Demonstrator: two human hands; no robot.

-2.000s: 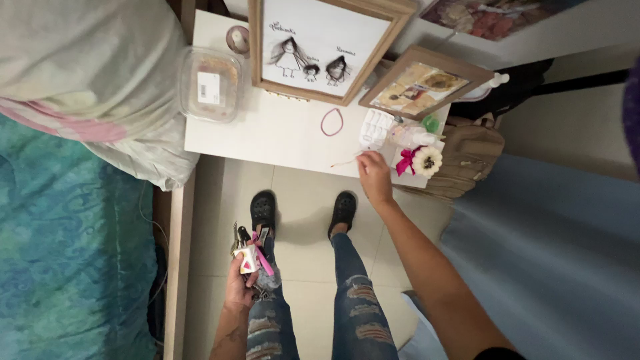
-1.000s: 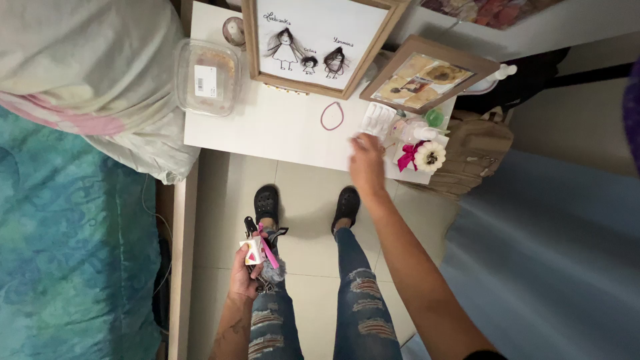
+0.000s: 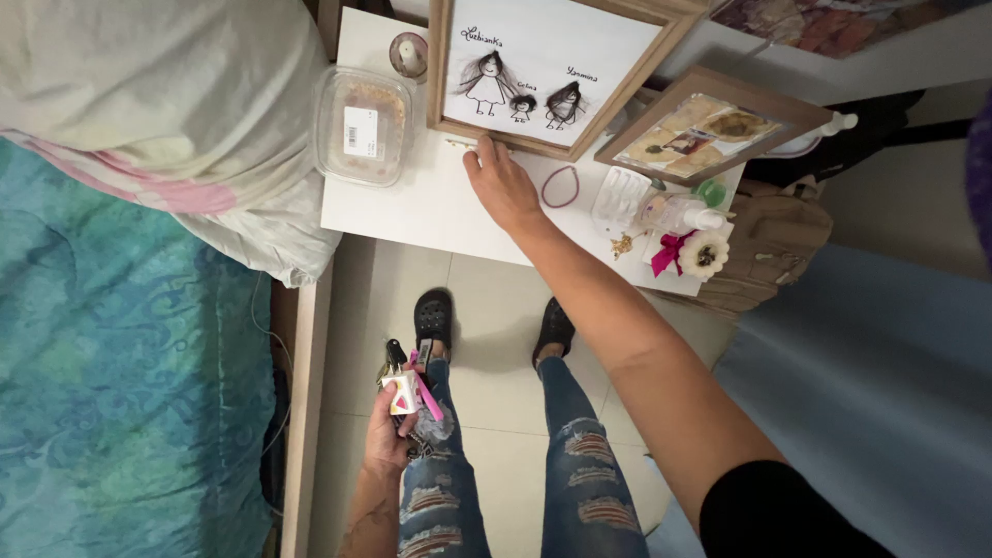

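My left hand (image 3: 391,430) is closed around a small white case with colourful prints (image 3: 401,393), along with a bunch of keys, a pink strap (image 3: 428,399) and a grey pompom (image 3: 435,422). Over the white tabletop (image 3: 411,209), my right hand (image 3: 500,178) reaches to the foot of a wood-framed drawing (image 3: 542,143). Its fingertips are at a thin gold-coloured item (image 3: 460,143); whether they grip it cannot be told. A purple loop bracelet (image 3: 560,187) lies right of that hand. Farther right are a gold chain (image 3: 621,246), a clear plastic tray (image 3: 620,198) and a pump bottle (image 3: 678,215).
A lidded clear food container (image 3: 364,159) stands at the table's left, near a round candle holder (image 3: 408,56). On the right are a second frame (image 3: 713,128), a white flower ornament with a magenta bow (image 3: 704,254) and a beige backpack (image 3: 783,232). A bed (image 3: 132,349) borders the left.
My right hand has moved left across the table, from near the clear tray to the foot of the large frame. The gold chain now shows on the table. My left hand still holds the keys and case.
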